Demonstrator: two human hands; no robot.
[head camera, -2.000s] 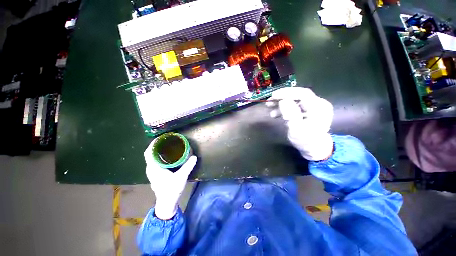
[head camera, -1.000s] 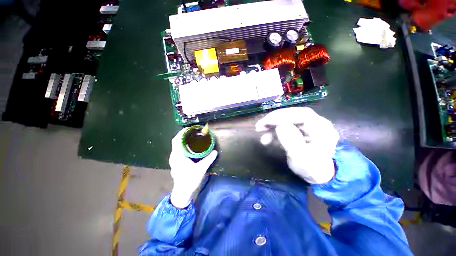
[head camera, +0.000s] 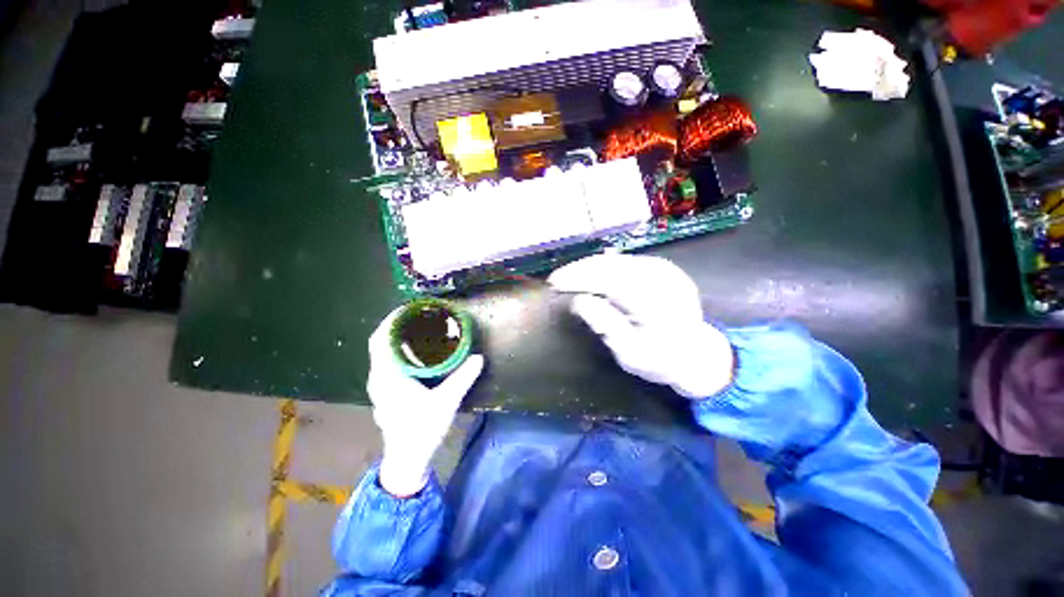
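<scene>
The power board (head camera: 525, 152) lies on the green mat, crowded with parts, with a long heatsink at its far side, a white block at its near side and two copper coils at right. My gloved left hand (head camera: 414, 402) holds the green coating cup (head camera: 431, 338), with dark liquid inside, near the board's lower left corner. My gloved right hand (head camera: 648, 315) is below the board's near edge, fingers pinched. A thin reddish line, seemingly the brush (head camera: 525, 279), sticks out from its fingertips toward the cup; its tip is unclear.
A crumpled white cloth (head camera: 860, 64) lies at the upper right. Black trays (head camera: 58, 251) with boards stand at the left. Another board (head camera: 1033, 192) lies on the adjoining bench at the right, near a person's pink sleeve (head camera: 1021, 391). A red-orange thing shows at the top right.
The view has shifted. My right hand moved from the board's near edge, down and left toward the cup. A light-coloured tip seen at the cup's rim one second ago is no longer there.
</scene>
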